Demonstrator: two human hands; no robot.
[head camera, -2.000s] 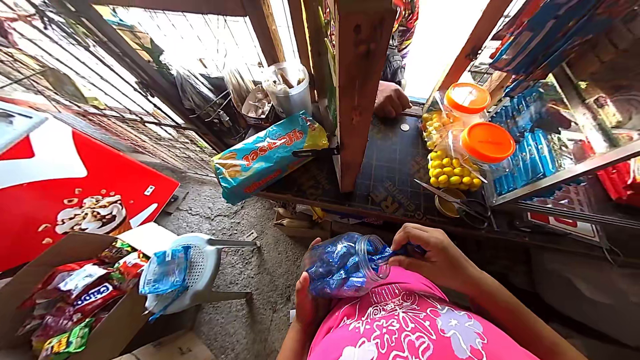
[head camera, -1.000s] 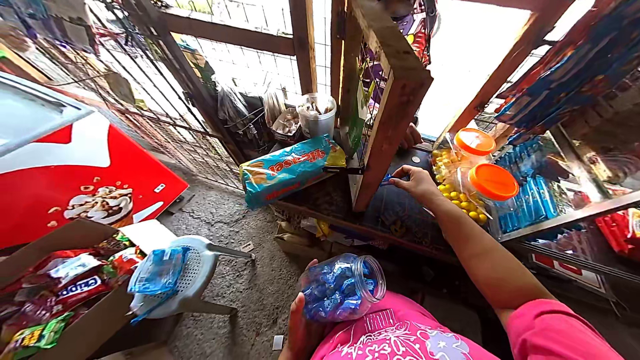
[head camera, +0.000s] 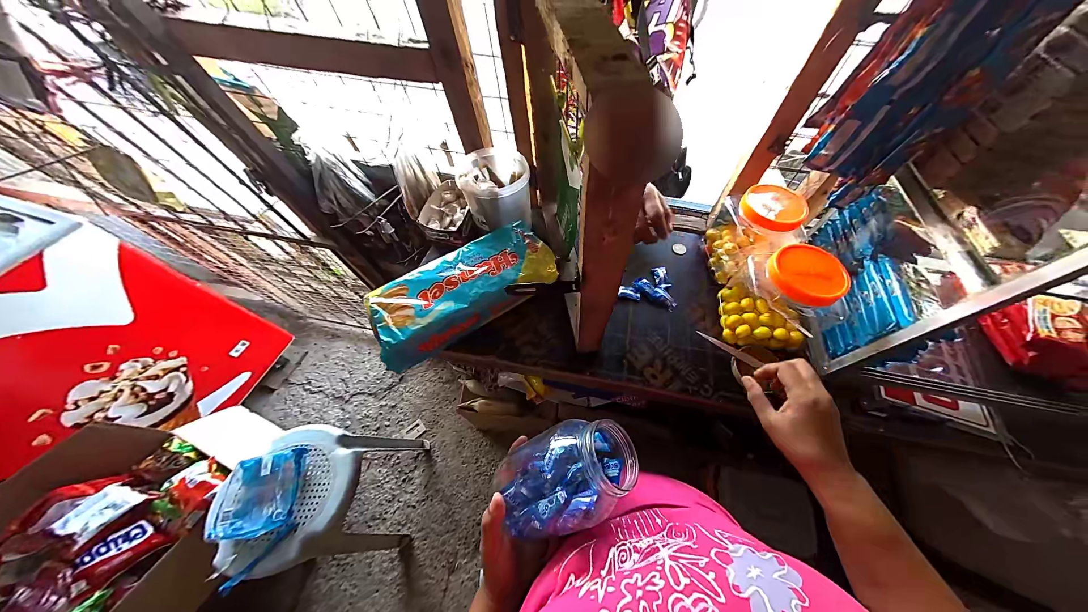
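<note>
My left hand (head camera: 508, 540) holds an uncapped clear plastic jar (head camera: 557, 489) of blue-wrapped candies, its mouth tilted to the right. My right hand (head camera: 795, 408) is over the counter's front edge, fingers curled at a small round container (head camera: 752, 361) beside a pair of scissors (head camera: 722, 347); whether it grips anything is unclear. Several blue-wrapped candies (head camera: 653, 292) lie on the dark counter (head camera: 642, 344) right of the wooden post. Behind them is a coin (head camera: 679, 249), near another person's hand (head camera: 653, 214). Two orange-lidded jars (head camera: 761, 319) with yellow candies stand at the right.
A wooden post (head camera: 605, 246) rises from the counter. Left of it lie a teal snack pack (head camera: 459, 293) and a white bucket (head camera: 495, 191). A glass display case (head camera: 960, 319) is at right. A white plastic stool (head camera: 327, 484) and a cardboard box of snacks (head camera: 161, 569) are at lower left.
My right hand has moved from the jar to the counter by the post, then right to the small container. Blue candies now lie on the counter. My left hand still holds the jar.
</note>
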